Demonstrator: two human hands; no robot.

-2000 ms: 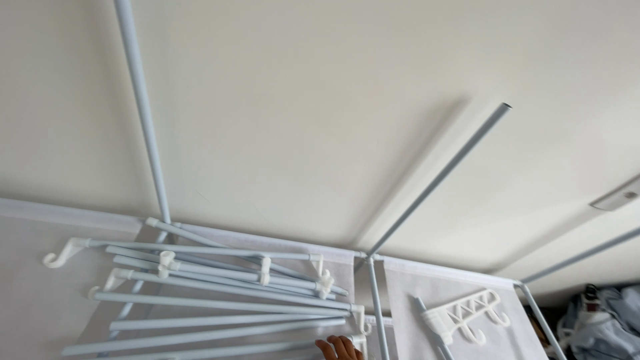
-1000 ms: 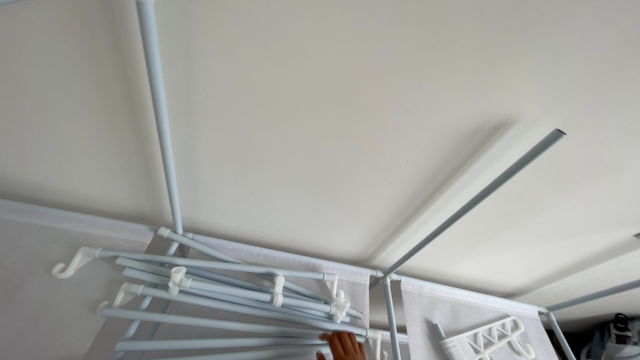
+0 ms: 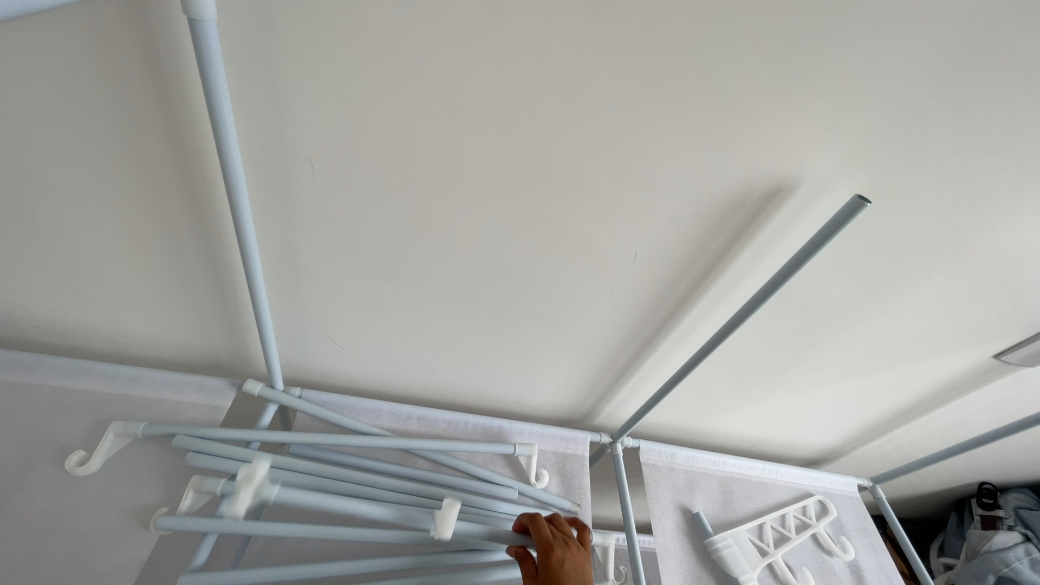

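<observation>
One of my hands (image 3: pixel 554 549), seemingly the right by its thumb on the left side, grips the right end of a pale blue metal tube (image 3: pixel 366 510) that carries white plastic connectors (image 3: pixel 446 518). Around it lies a loose pile of similar tubes on white fabric shelves. Above the pile, a tube with white hooks (image 3: pixel 325 437) at both ends lies across. A white plastic hook rack (image 3: pixel 780 536) rests on the right shelf cover beside a short tube. My other hand is out of view.
An upright pole (image 3: pixel 236 211) stands at the left against the wall (image 3: pixel 487 203). Another pole (image 3: pixel 747 313) with a bare end rises at a slant from the frame joint. Clothing or cloth (image 3: pixel 991 536) is piled at the lower right, near a further pole (image 3: pixel 967 445).
The hand has moved onto the tube's right end and now grips it. White connectors that lay near that end in the earlier frames no longer show there. The view has shifted slightly.
</observation>
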